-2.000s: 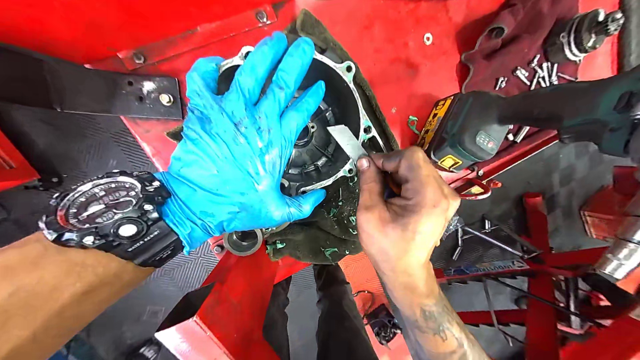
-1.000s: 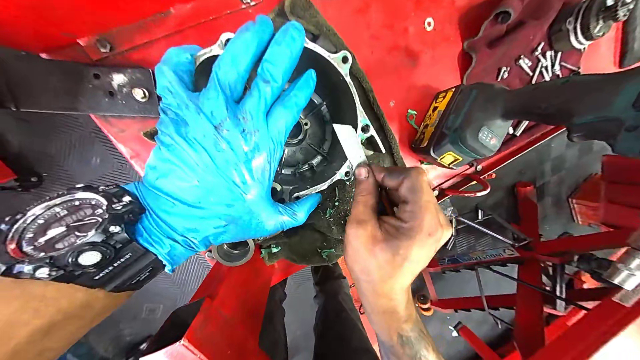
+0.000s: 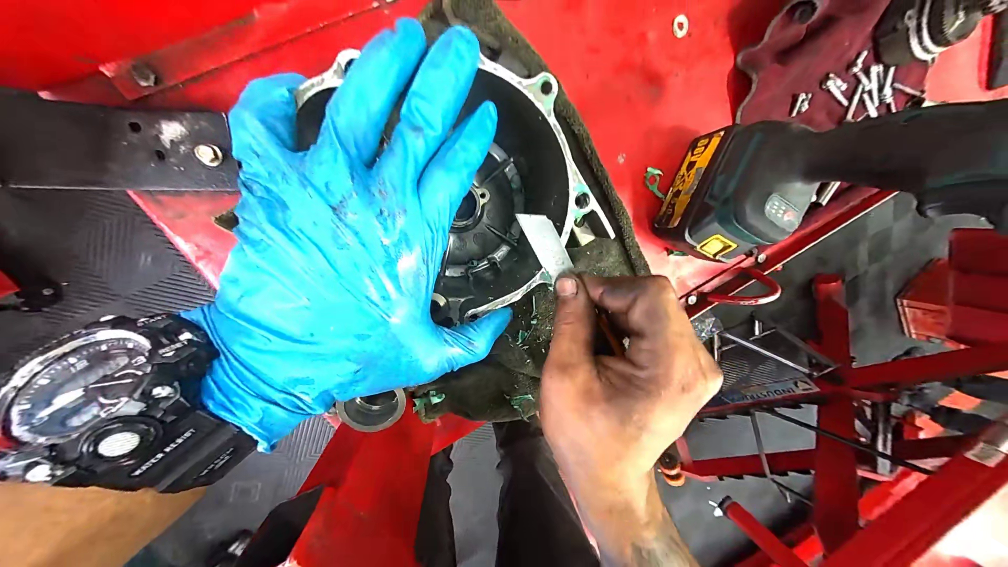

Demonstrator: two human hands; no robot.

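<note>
A round metal engine cover (image 3: 561, 134) with a dark inside lies on a dirty dark cloth (image 3: 472, 398). My left hand (image 3: 339, 236), in a blue glove, rests spread over the cover's left side, its fingers pointing up and away. Bare and smudged, my right hand (image 3: 630, 370) pinches a flat metal scraper blade (image 3: 545, 244) between thumb and fingers. The blade's flat end lies over the lower right part of the cover's rim. Green gasket scraps (image 3: 520, 335) are scattered on the cloth below the rim. What lies under my left palm is hidden.
A cordless power tool (image 3: 740, 189) lies at right on the red metal bench (image 3: 638, 63). Several bolts (image 3: 870, 87) sit on a dark red cloth (image 3: 776, 71) behind it. A black metal bar (image 3: 94, 142) reaches in from the left. Red stand legs (image 3: 835, 441) stand at lower right.
The blade has shifted slightly along the cover's lower right rim, toward me and inward. My left hand stays spread on the cover.
</note>
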